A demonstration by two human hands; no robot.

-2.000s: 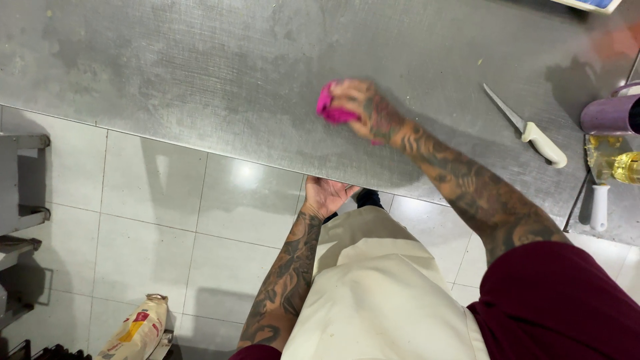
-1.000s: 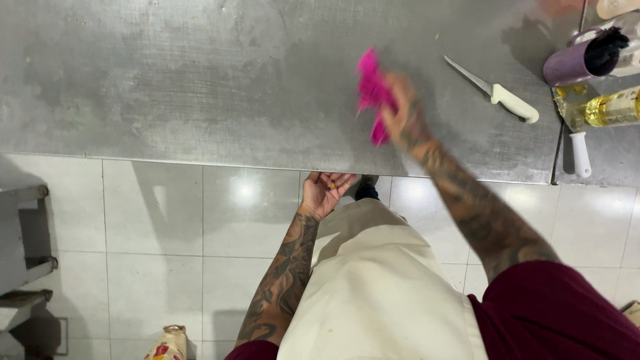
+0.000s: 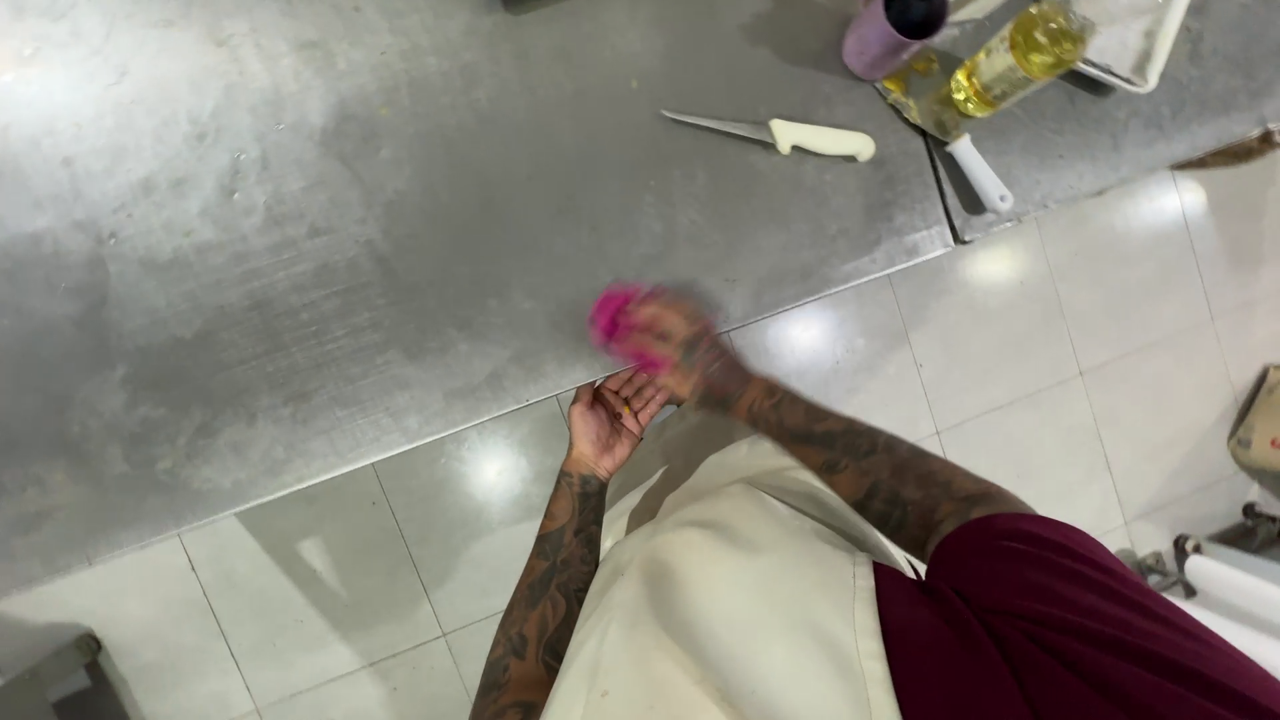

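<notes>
A bright pink cloth (image 3: pixel 622 322) is held in my right hand (image 3: pixel 680 335), blurred by motion at the front edge of the stainless steel table (image 3: pixel 400 220). Just below that edge my left hand (image 3: pixel 610 420) is cupped palm up, fingers spread, with small yellow bits on it. The right hand is directly above and beside the left fingertips and partly overlaps them in view. A knife with a cream handle (image 3: pixel 825 140) lies on the steel beyond my right hand, its narrow blade pointing left.
At the right stand a purple container (image 3: pixel 880 45) and a bottle of yellow oil (image 3: pixel 1020 60). A white-handled scraper or spatula (image 3: pixel 982 175) lies by the seam between tables, near a white tray (image 3: pixel 1150 60). Tiled floor (image 3: pixel 330 570) shows below.
My right hand has come with the pink cloth from over the tabletop down to its front edge, close to my left hand. The left hand stays below the edge. The view has turned.
</notes>
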